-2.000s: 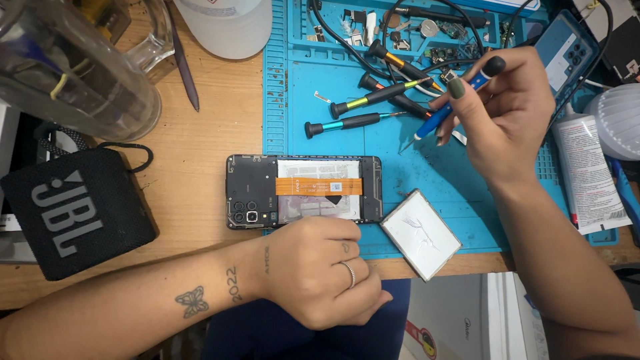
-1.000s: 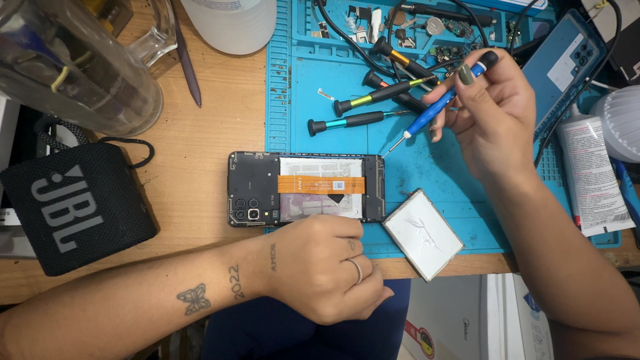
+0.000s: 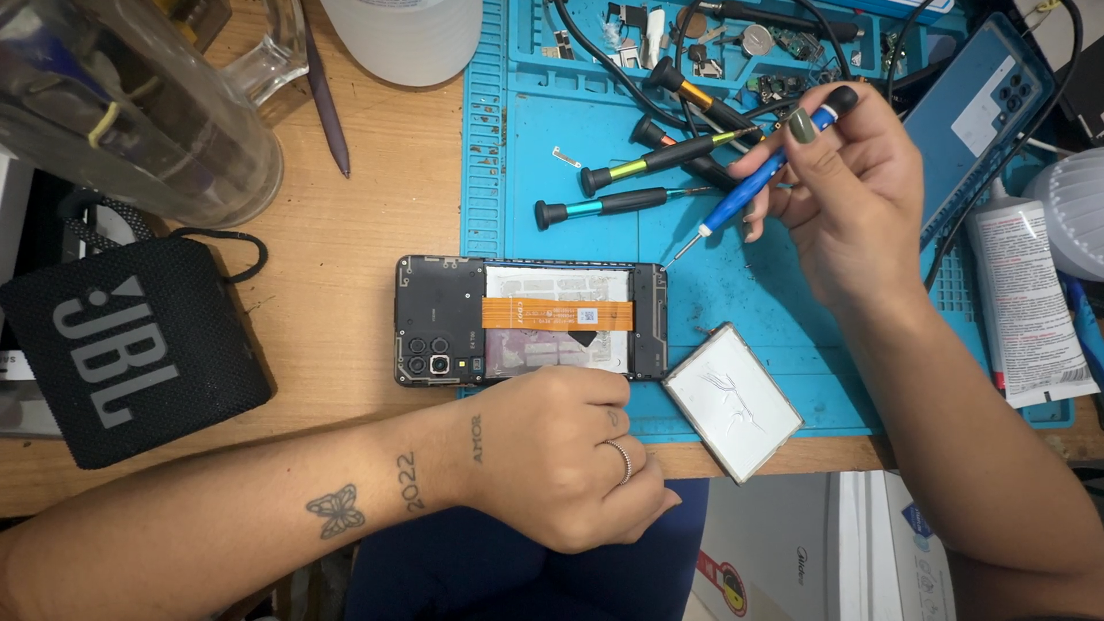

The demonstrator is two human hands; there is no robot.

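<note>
An opened smartphone lies across the edge of a blue silicone repair mat, its orange flex cable running over the battery bay. My right hand grips a blue precision screwdriver; its tip is at the phone's upper right corner. My left hand rests curled at the phone's lower edge, and its fingertips are partly hidden, so whether it holds anything is unclear. A removed phone battery with a creased white face lies at the phone's lower right.
Several precision screwdrivers lie above the phone, below parts trays and black cables. A blue phone back cover and a white tube are at right. At left are a black JBL speaker, a glass mug and a pen.
The screwdriver in my right hand has moved down and left, its tip from above the mat to the phone's upper right corner. My left hand has stayed at the phone's lower edge.
</note>
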